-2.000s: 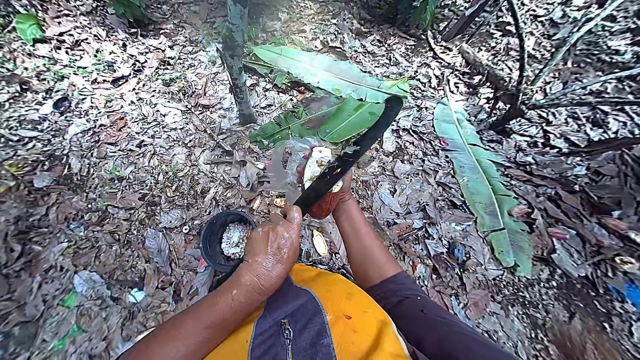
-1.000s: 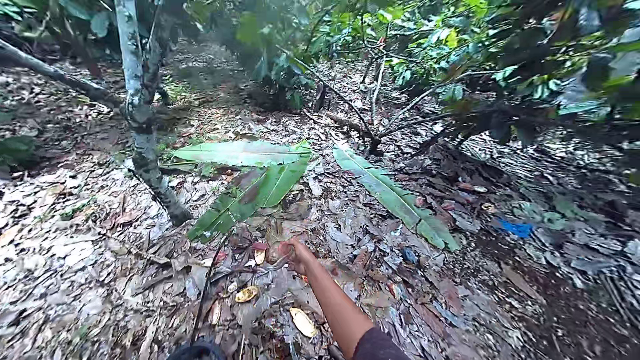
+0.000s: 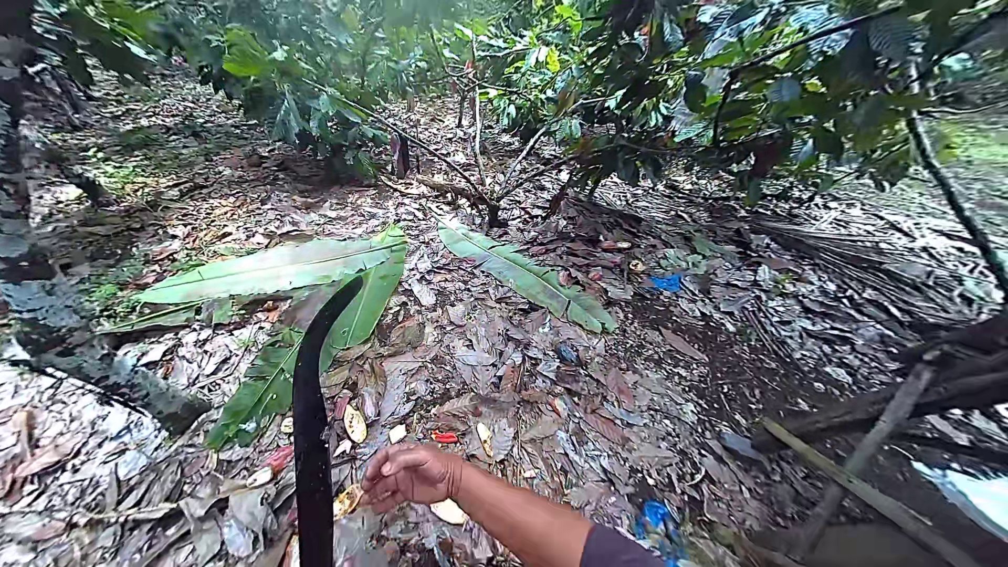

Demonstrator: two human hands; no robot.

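Observation:
My right hand point(image 3: 413, 475) reaches in from the lower right, fingers loosely bent and apart, with no object clearly held. Just beyond its fingertips is a cut yellowish pod piece point(image 3: 347, 501); whether they touch is unclear. A dark, curved machete blade point(image 3: 313, 409) stands up left of this hand, its handle below the frame. My left hand is out of view. Opened cacao pod husks lie among the dry leaves, one half point(image 3: 355, 424) beside the blade, another point(image 3: 448, 512) partly behind my right wrist, and a slim piece point(image 3: 484, 439) farther right.
Large green leaves lie ahead, one at left point(image 3: 268, 270) and one at centre point(image 3: 535, 282). A tree trunk point(image 3: 94, 354) rises at left. Cut branches point(image 3: 874, 433) lie at right. Blue plastic point(image 3: 657, 524) is near my sleeve. Low leafy branches point(image 3: 630, 94) hang ahead.
Two seconds ago my left hand held the machete against a pod in my right hand. The pod has left my right hand, and my left hand is out of frame. The view has tilted up.

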